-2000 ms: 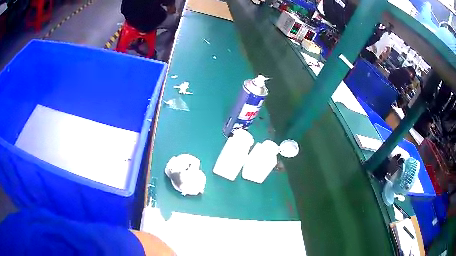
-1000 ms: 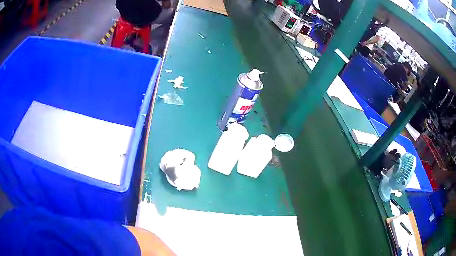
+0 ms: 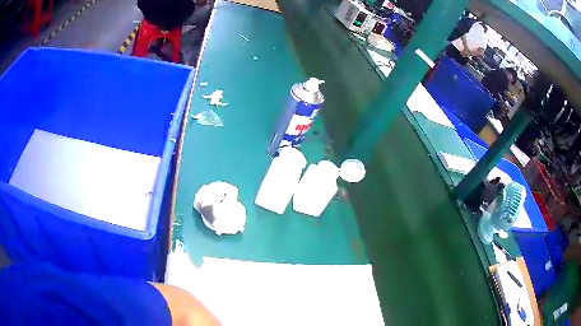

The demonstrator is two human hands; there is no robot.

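A large flat white sheet lies on the near end of the green bench, cut off by the bottom edge. My left sleeve and part of a bare forearm reach over its left corner at the bottom. Neither of my hands is in the picture. A crumpled white rag lies beyond the sheet. Two white plastic bottles stand to its right, the right one with its round lid open. A blue and white spray can stands behind them.
A deep blue tote stands left of the bench with a white sheet at its bottom. White scraps lie farther along the bench. A green upright rises at right. Across are a small fan, a clipboard and people.
The whole view has shifted a little, so the bench, bottles, can and tote appear farther left and slightly higher. The objects keep their places relative to each other.
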